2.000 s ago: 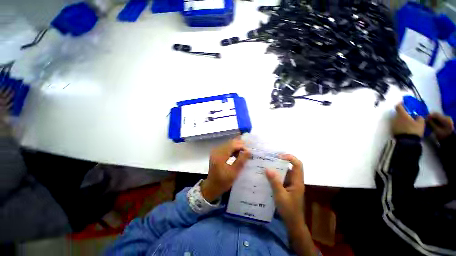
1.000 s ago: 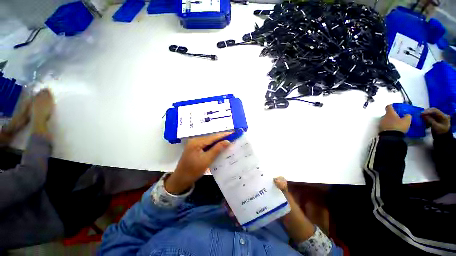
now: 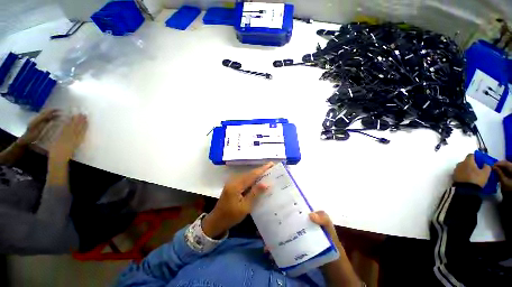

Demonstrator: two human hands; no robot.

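Observation:
A printed sleeve (image 3: 289,221) with small text on its white face and blue along its right and lower edges is held tilted near my chest. My left hand (image 3: 238,196) grips its upper left edge, fingers on the face. My right hand (image 3: 328,230) holds its lower right side, thumb on the edge and other fingers hidden beneath. The stack of printed sleeves (image 3: 255,142), white and blue with a cable picture, lies on the table just beyond.
A black cable pile (image 3: 398,78) lies ahead right, a single cable (image 3: 247,69) ahead. A second printed stack (image 3: 264,25) stands near the wall. Clear plastic bags (image 3: 90,59) and finished packs (image 3: 25,81) lie left. Other people's hands are at left (image 3: 62,134) and right (image 3: 477,172).
The sleeve has turned from nearly upright to slanting, and blue now shows along its right edge. My left hand moved to its upper left edge, my right hand to its lower right.

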